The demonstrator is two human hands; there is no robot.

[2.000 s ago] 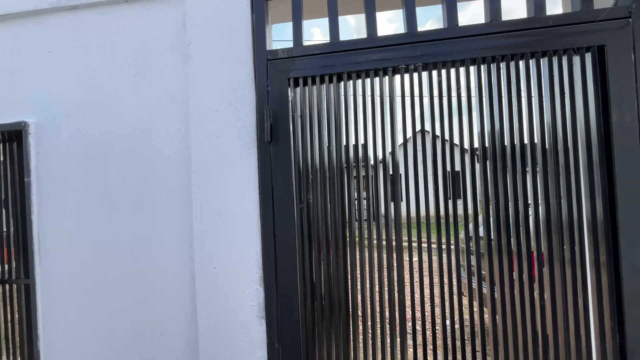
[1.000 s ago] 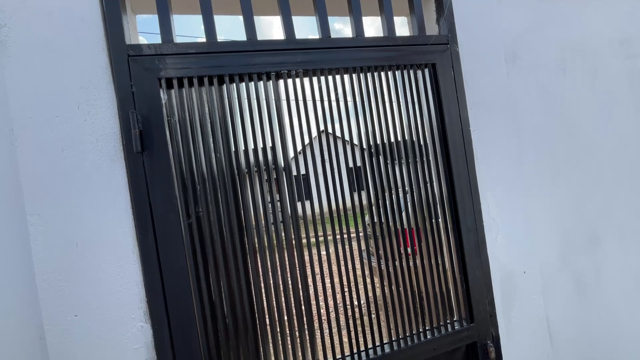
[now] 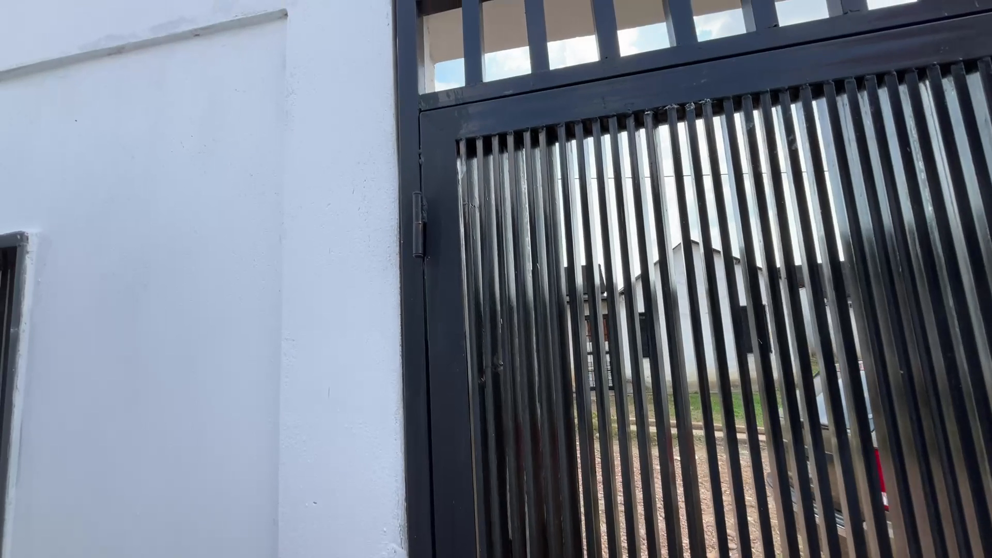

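Neither my left hand nor my right hand is in view. A black metal gate leaf [image 3: 447,310] with close upright bars fills the right half of the view. Its left edge hangs on a hinge [image 3: 418,225] at the black door frame [image 3: 413,434]. Over the leaf runs a row of wider-spaced black bars [image 3: 606,29], with sky and a pale surface behind them. The leaf appears closed against its frame.
A white wall [image 3: 155,310] stands left of the gate, with part of a dark barred frame [image 3: 11,325] at the far left. Between the bars show a white gabled building [image 3: 686,318], grass [image 3: 725,408], gravel ground [image 3: 701,480] and part of a vehicle [image 3: 829,434].
The view has swung left since one second ago, so the white wall right of the gate is out of sight and the dark barred frame at the left shows again.
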